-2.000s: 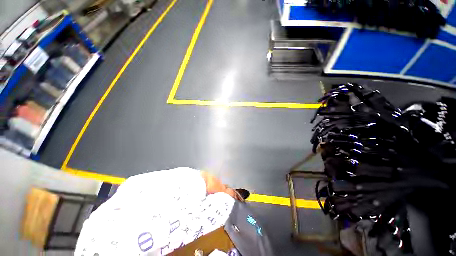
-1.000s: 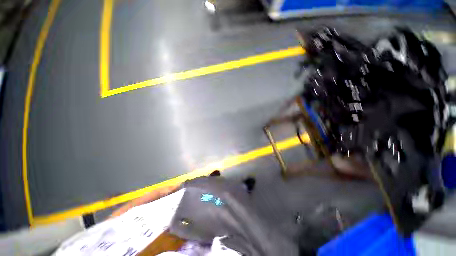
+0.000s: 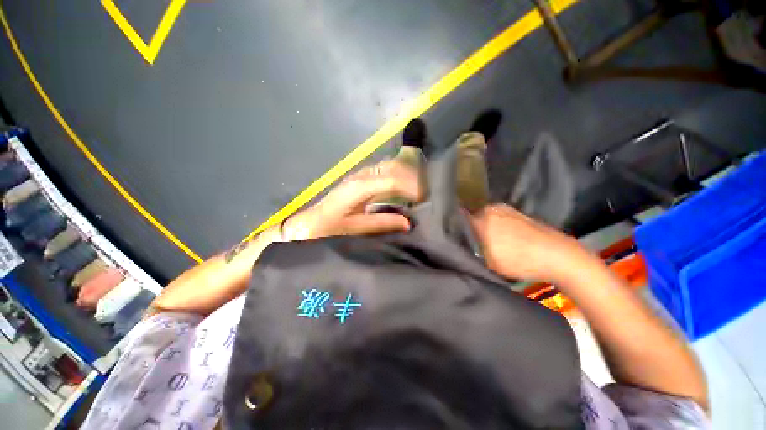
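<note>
The dark grey apron [image 3: 403, 311] with blue embroidered characters and a round snap stud spreads over my front. My left hand [image 3: 378, 201] is at its far edge, fingers curled on bunched grey cloth. A small dark patch with a pale edge shows between its fingers; I cannot tell what it is. My right hand [image 3: 512, 243] is slightly blurred and closed on the apron's edge, right of my left hand. A loose grey flap of cloth beyond my right hand is blurred.
A blue plastic bin [image 3: 714, 252] stands at right, with orange items beside it. A brown stool frame [image 3: 621, 63] is at upper right. A shelf rack [image 3: 76, 260] of folded pieces stands at left. Yellow lane lines [image 3: 369, 151] cross the grey floor.
The view has turned and tilted down towards my lap. Both hands and forearms now show at the apron. The black strap pile has gone out of view, and more of the blue bin shows.
</note>
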